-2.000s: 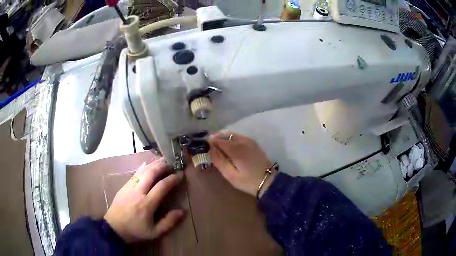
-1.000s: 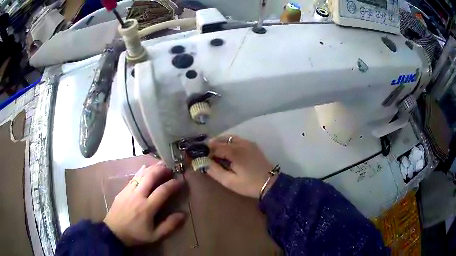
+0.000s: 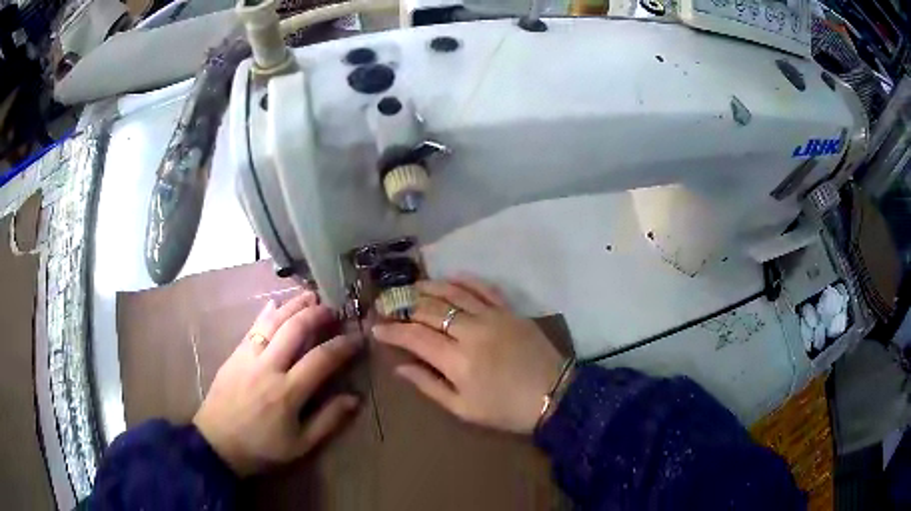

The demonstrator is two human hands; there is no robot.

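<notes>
A brown garment panel (image 3: pixel 440 464) lies flat under the head of the white sewing machine (image 3: pixel 559 120). A thin dark line (image 3: pixel 376 399) in the cloth runs from the presser foot (image 3: pixel 350 299) towards me. Pale chalk marks (image 3: pixel 197 349) show on the left part of the panel. My left hand (image 3: pixel 280 384) lies on the cloth, fingertips just left of the presser foot. My right hand (image 3: pixel 479 354) lies flat on the cloth to the right of the foot, fingers slightly apart, fingertips partly behind the lower tension knob (image 3: pixel 398 299). Neither hand visibly grips the cloth.
The plastic-wrapped lamp (image 3: pixel 185 200) hangs left of the machine head. Silvery tape (image 3: pixel 72 299) edges the table at left, with another brown piece (image 3: pixel 20 379) beyond it. A side tray at right holds small white items (image 3: pixel 825 317). An orange-yellow surface (image 3: pixel 799 449) is at lower right.
My right hand has moved from beside the tension knob down onto the cloth, its fingers spreading. The dark line's near end is closer to the foot. The machine sits slightly higher in the view.
</notes>
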